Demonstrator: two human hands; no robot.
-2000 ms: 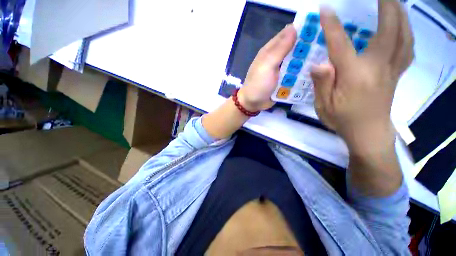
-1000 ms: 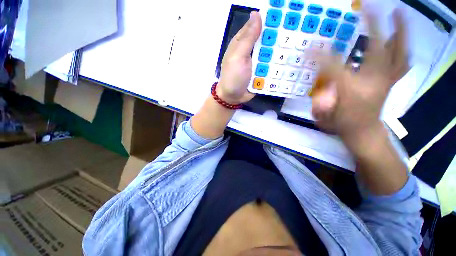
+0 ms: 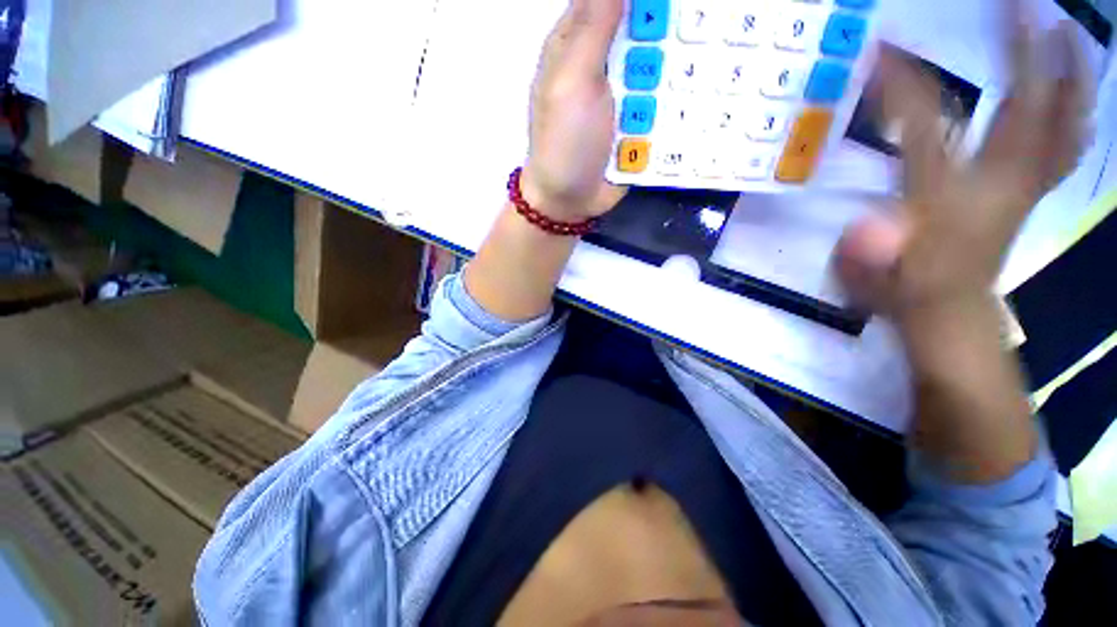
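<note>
My left hand [image 3: 576,116] holds a white calculator [image 3: 723,98] by its left side, keypad facing me, above the bench. The keypad has white keys, blue keys around them and orange keys at its lower corners. The calculator's top runs out of the picture. My right hand [image 3: 968,196] is blurred, to the right of the calculator and apart from it, with fingers spread and nothing seen in it. A flat black jig or mat [image 3: 661,229] with a white area at right lies on the bench under the calculator.
Black adhesive strips [image 3: 1072,300] with pale yellow edges lie at the bench's right. Grey board sheets [image 3: 147,49] stand at far left. Brown cardboard cartons [image 3: 245,392] are below the bench at left. The white bench's front edge [image 3: 355,208] runs across the middle.
The calculator has moved left and up, and more of the black mat shows below it. My right hand has moved off the keypad to the right, uncovering the lower right orange key.
</note>
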